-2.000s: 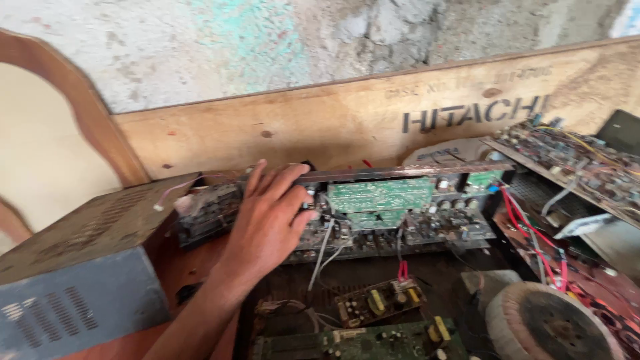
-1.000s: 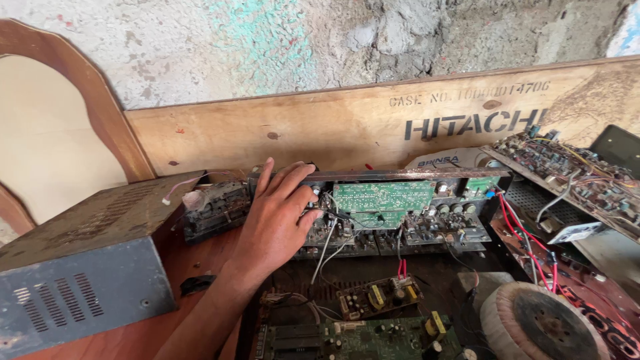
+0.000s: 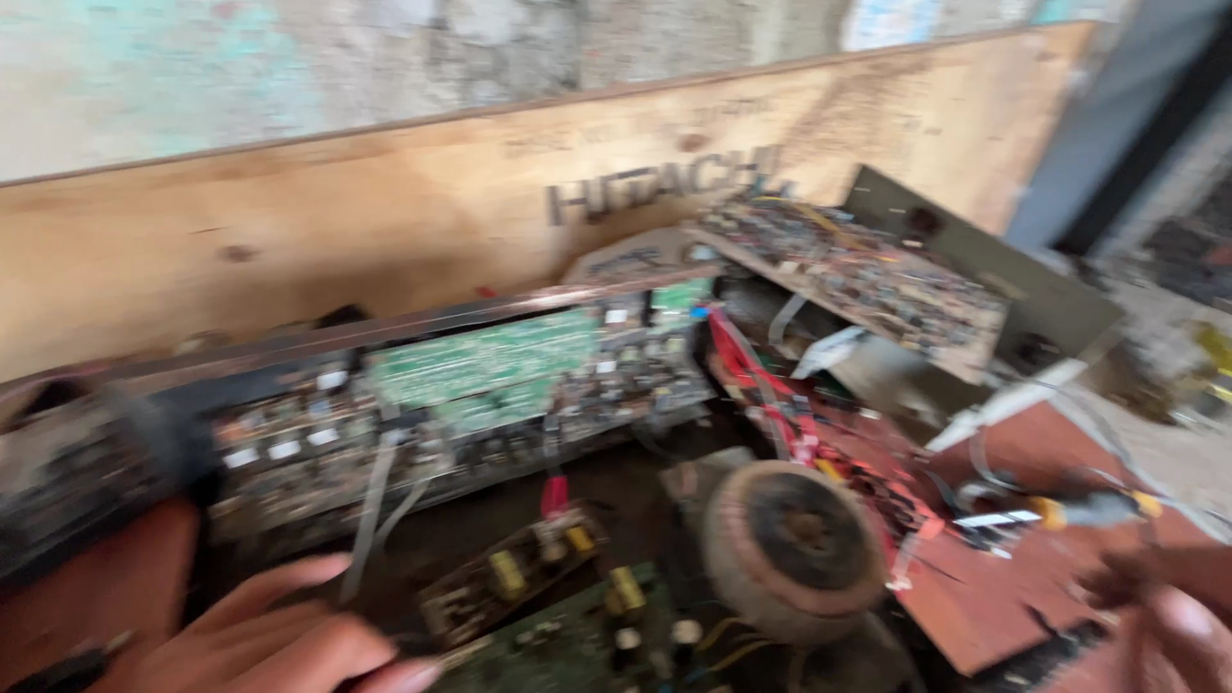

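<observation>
Blur softens much of this view. My left hand [image 3: 279, 640] is low at the left, fingers spread, by the lower edge of an opened audio chassis and near its green circuit board [image 3: 549, 640]; nothing shows in its grip. My right hand [image 3: 1160, 626] is blurred at the lower right corner, partly cut off, over the red-brown tabletop; whether it holds anything is unclear. Across the chassis stands a front panel [image 3: 491, 371] with green boards and loose grey wires. A small power board [image 3: 515, 568] and a round toroidal transformer [image 3: 799, 549] lie inside.
A component-filled circuit board [image 3: 857, 279] leans on metal parts at the back right. Red wires [image 3: 751, 371] run down beside the transformer. A yellow-and-black handled tool [image 3: 1097, 508] lies on the tabletop [image 3: 1030, 587]. A wooden board [image 3: 385, 202] stands behind, against the wall.
My left hand has left the front panel's left end and is lower, nearer me. My right hand has come into view at the lower right. The view has swung right.
</observation>
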